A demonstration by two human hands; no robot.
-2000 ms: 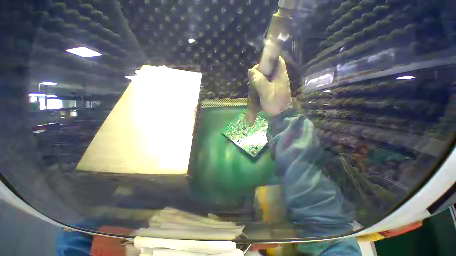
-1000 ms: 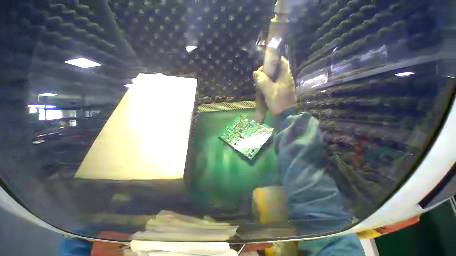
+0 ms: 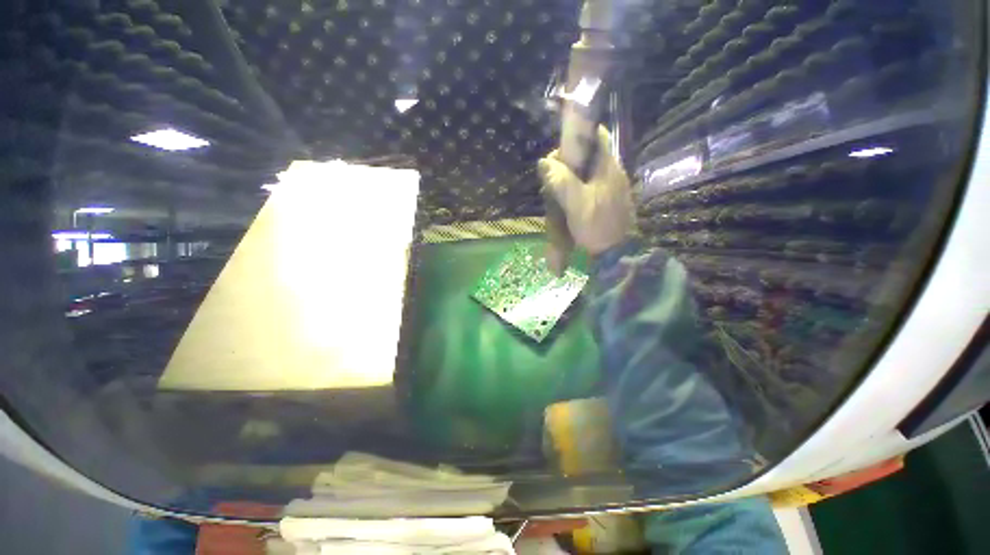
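A green speckled circuit board (image 3: 529,291) lies tilted like a diamond over the green mat (image 3: 489,390), seen through the curved window. My right hand (image 3: 595,201), in a pale glove, is closed around a pale grey upright tool (image 3: 581,119) that hangs from the top. The hand is at the board's upper right, and the tool's lower end is partly hidden by it. My right sleeve is blue and wrinkled. My left hand is not in view; only a bit of blue sleeve shows at the lower left.
A bright cream panel (image 3: 309,282) slants left of the mat. Dark bumpy foam (image 3: 434,65) lines the back. White cloth strips (image 3: 396,531) and red padding (image 3: 233,529) sit at the lower front edge. A yellow and pale piece (image 3: 581,434) is beside the right sleeve.
The view has shifted slightly. The board has turned a little and sits slightly further left. My right hand keeps hold of the tool near the board.
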